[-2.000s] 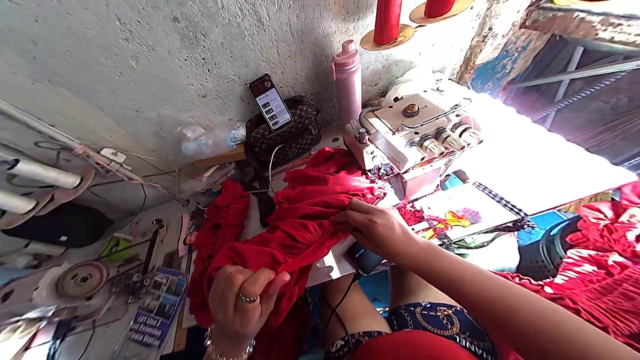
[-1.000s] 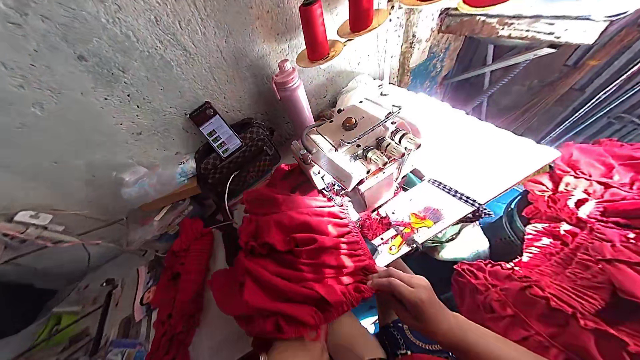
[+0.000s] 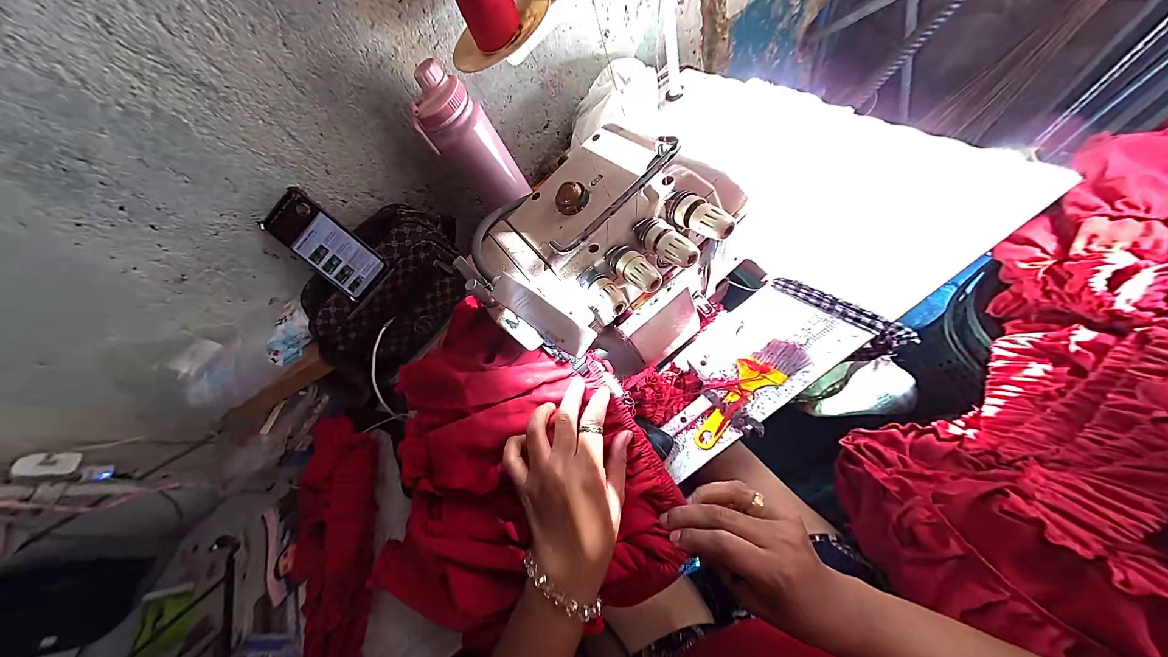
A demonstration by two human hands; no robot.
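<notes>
Gathered red fabric (image 3: 465, 456) lies under the presser-foot area of a white overlock sewing machine (image 3: 584, 237), its right edge running down toward my lap. My left hand (image 3: 566, 484), with a ring and a beaded bracelet, rests on top of the cloth just below the machine head, fingers slightly spread and pointing at the needle area. At the cloth's lower right edge, my right hand (image 3: 748, 547) pinches the hem between thumb and fingers. The machine's needle and foot are mostly hidden by the head and the fabric.
A brush with a yellow handle (image 3: 716, 424) and red scraps lie right of the machine on the white tabletop (image 3: 821, 192). Behind stand a pink bottle (image 3: 470, 137), a phone (image 3: 333, 251) and a dark patterned bag (image 3: 411, 265). More ruffled red fabric (image 3: 1031, 484) is heaped at right.
The red cloth has been shifted up against the machine. My left hand, low on the cloth two seconds ago and mostly out of sight one second ago, now lies on top of it. The view has moved closer.
</notes>
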